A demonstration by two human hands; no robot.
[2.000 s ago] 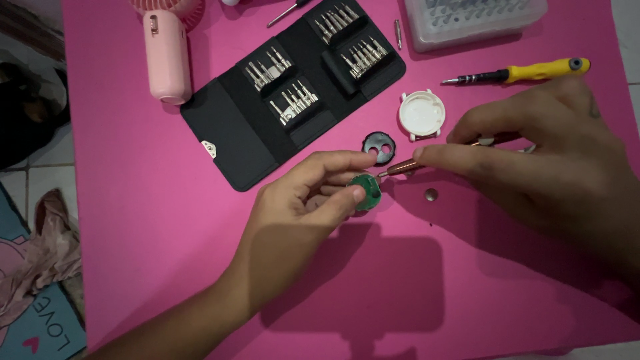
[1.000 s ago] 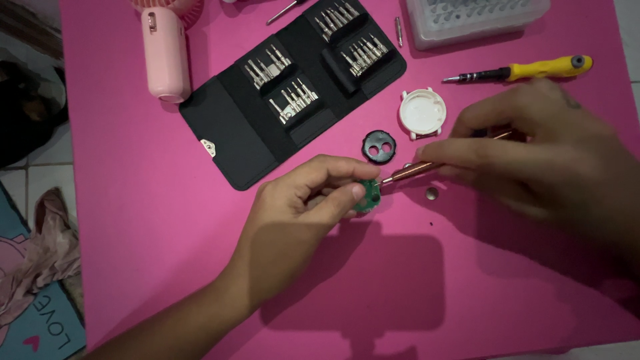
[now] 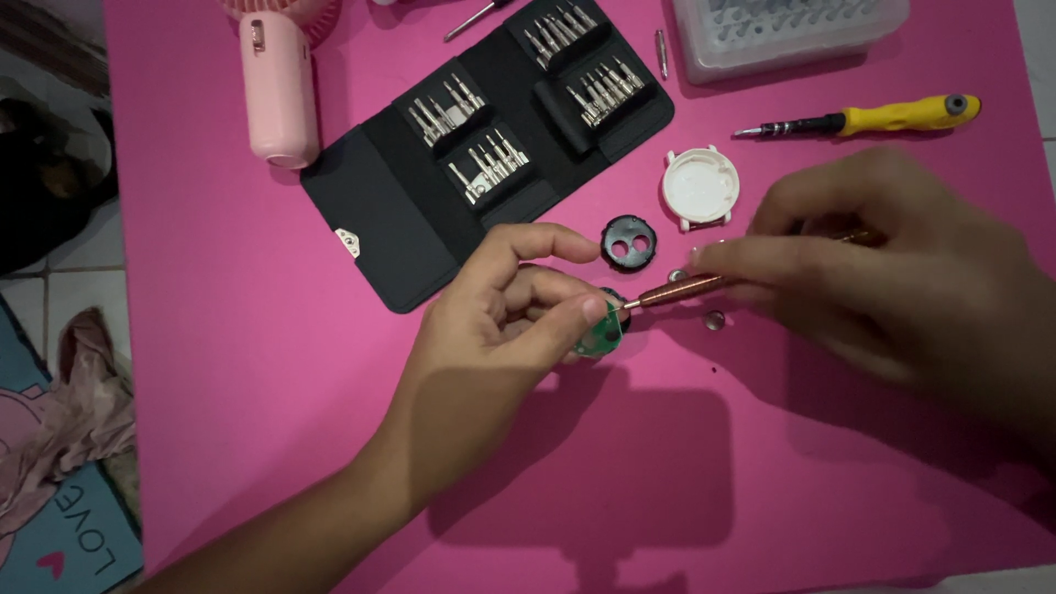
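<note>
Between thumb and fingers, my left hand (image 3: 520,322) holds a small green circuit board (image 3: 601,337), with a dark round part partly hidden behind it. My right hand (image 3: 858,280) grips a slim copper-coloured precision screwdriver (image 3: 681,290), its tip touching or very near the board's upper edge. Just above lies a black round plate with two holes (image 3: 629,243), close to my left index fingertip. A white watch case (image 3: 701,188) lies open side up beyond it. Two button cells are by the screwdriver, one (image 3: 714,320) below it and one (image 3: 677,275) above, partly hidden.
A black bit wallet (image 3: 396,223) lies unfolded behind my left hand. Around it are a pink handheld fan (image 3: 280,91), a loose bit (image 3: 662,54), a clear plastic case (image 3: 784,49) and a yellow-handled screwdriver (image 3: 899,117). A tiny dark piece (image 3: 714,370) lies on the pink tabletop.
The green board has tilted in my left fingers, and a dark round part now shows behind it. The screwdriver in my right hand lies at a flatter angle than a second ago.
</note>
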